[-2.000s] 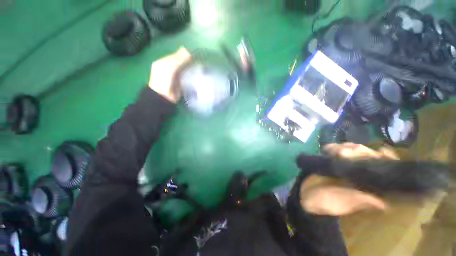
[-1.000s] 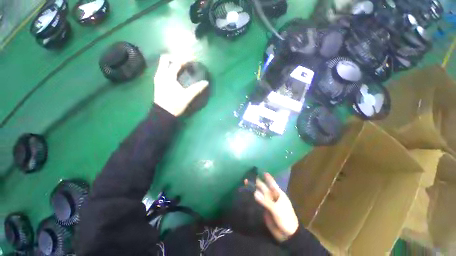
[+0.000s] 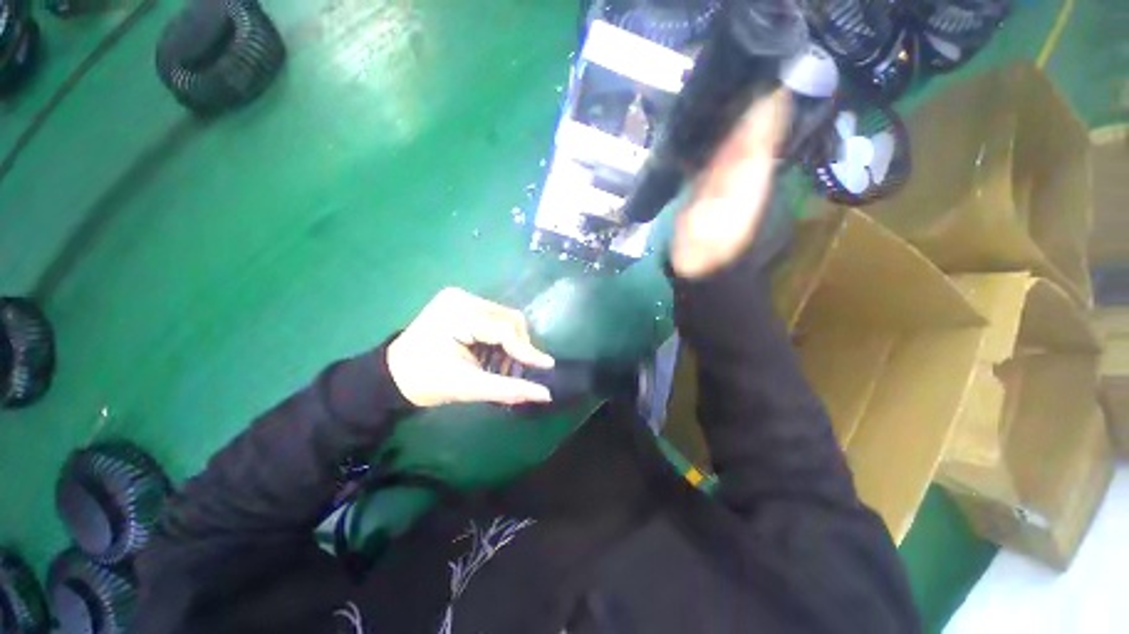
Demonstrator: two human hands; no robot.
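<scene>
My left hand (image 3: 464, 353) is closed around a small dark part (image 3: 572, 382), pinched between thumb and fingers low in front of my body; the part's far end is blurred. My right hand (image 3: 733, 192) grips the thick black electric screwdriver (image 3: 724, 87), which slants down to the left. Its tip is over the lower end of the blue-white screw box (image 3: 609, 136). Tiny shiny screws (image 3: 597, 238) lie on and around that end of the box. Whether a screw is on the tip cannot be told.
Single black fan heads (image 3: 220, 56) lie at the upper left and others (image 3: 114, 502) at the lower left. A fan head with pale blades (image 3: 863, 155) lies near the pile at the upper right. Open cardboard cartons (image 3: 898, 334) stand at the right. A dark cable loops near my lap.
My left hand has left the fan head farther up the bench and now holds a small dark part near my body. My right hand has moved up to the screw box with the screwdriver in it.
</scene>
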